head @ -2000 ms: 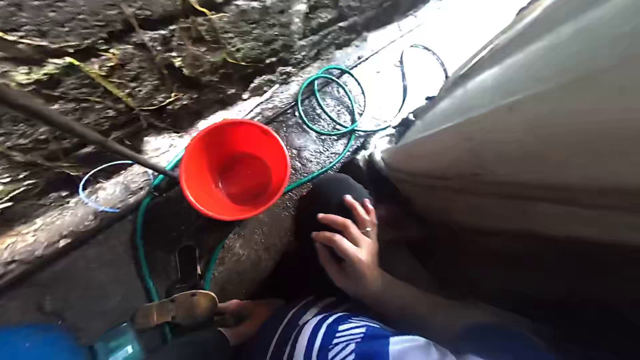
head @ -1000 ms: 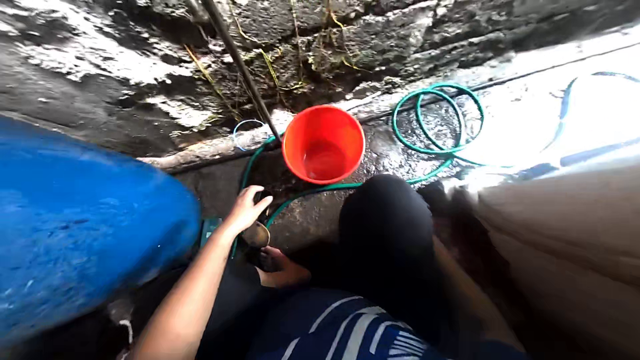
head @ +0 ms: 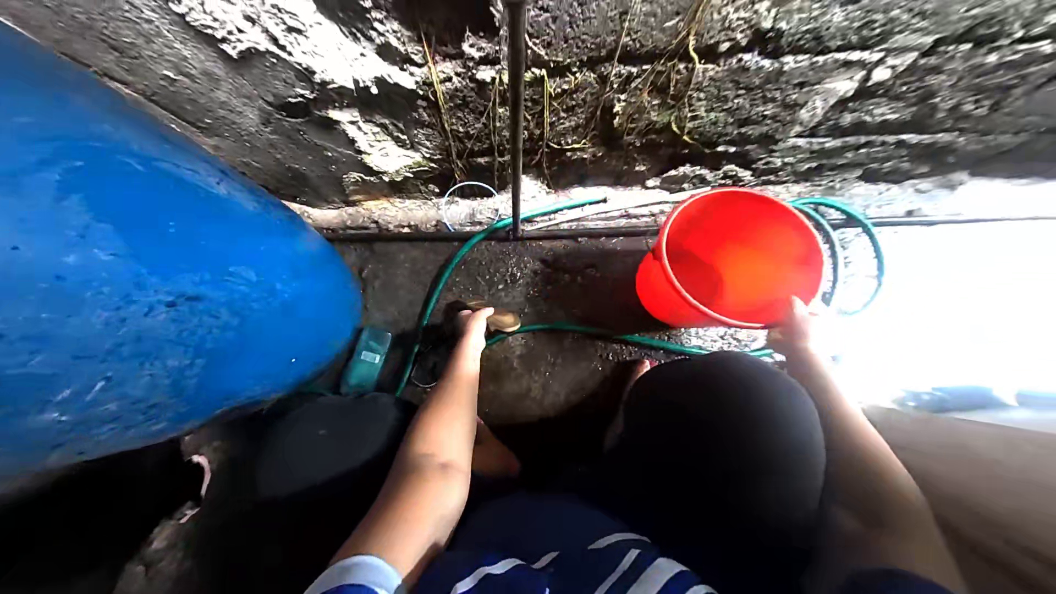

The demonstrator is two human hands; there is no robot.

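My right hand (head: 794,328) grips the near rim of a red plastic bucket (head: 742,256), which is tilted with its mouth toward me. Low over the wet floor, my left hand (head: 476,320) is at a brown brush or sandal-like item (head: 501,320); whether the fingers close on it I cannot tell. A green hose (head: 569,328) runs along the floor between the left hand and the bucket and loops behind the bucket.
A large blue plastic drum (head: 165,272) fills the left side. Beside it lies a teal container (head: 366,360). A rough mossy wall (head: 742,107) rises ahead, with a thin upright pole (head: 516,115) before it. A wire ring (head: 470,206) is at its foot.
The bucket stood upright near the wall, untouched; now it is tilted in my right hand, farther right. My left hand has reached down to the brown item.
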